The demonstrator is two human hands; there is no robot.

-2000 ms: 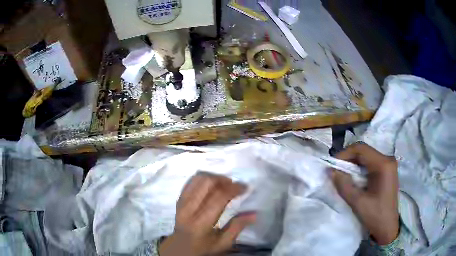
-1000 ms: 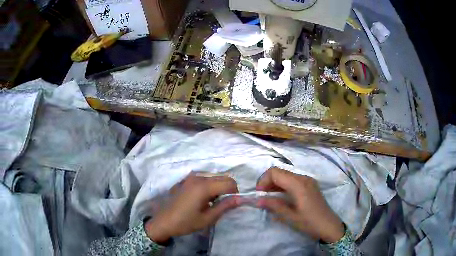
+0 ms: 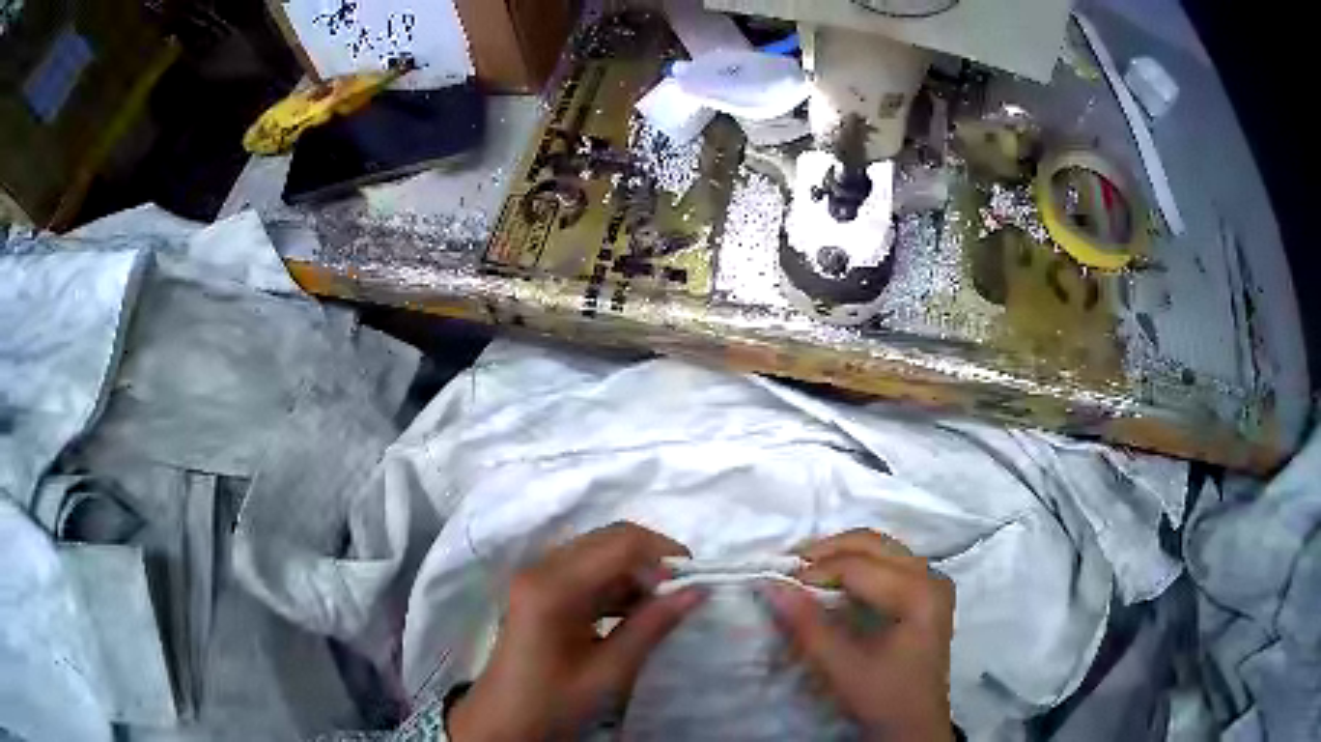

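Observation:
A white to pale grey garment (image 3: 580, 457) lies spread over my lap below the table edge. A thick folded edge (image 3: 739, 570) of it runs level between my fingertips. My left hand (image 3: 587, 623) pinches its left end and my right hand (image 3: 869, 623) pinches its right end, thumbs toward me. The machine's rounded lower die post (image 3: 837, 261) stands on the table beyond, with the dark upper die (image 3: 843, 186) above it. No cloth is at the die. The hands are apart from the machine.
The yellow tape roll (image 3: 1087, 210) lies right of the post. Tiny white specks surround the post. A flat black object (image 3: 384, 141) with a yellow wrapper (image 3: 322, 109) and a cardboard box (image 3: 514, 41) are at upper left. More garments (image 3: 217, 370) heap at left and lie at right.
My left hand has come onto the garment's edge, and my right hand has moved left to the middle with it. The view has shifted, so the table sits further right and higher.

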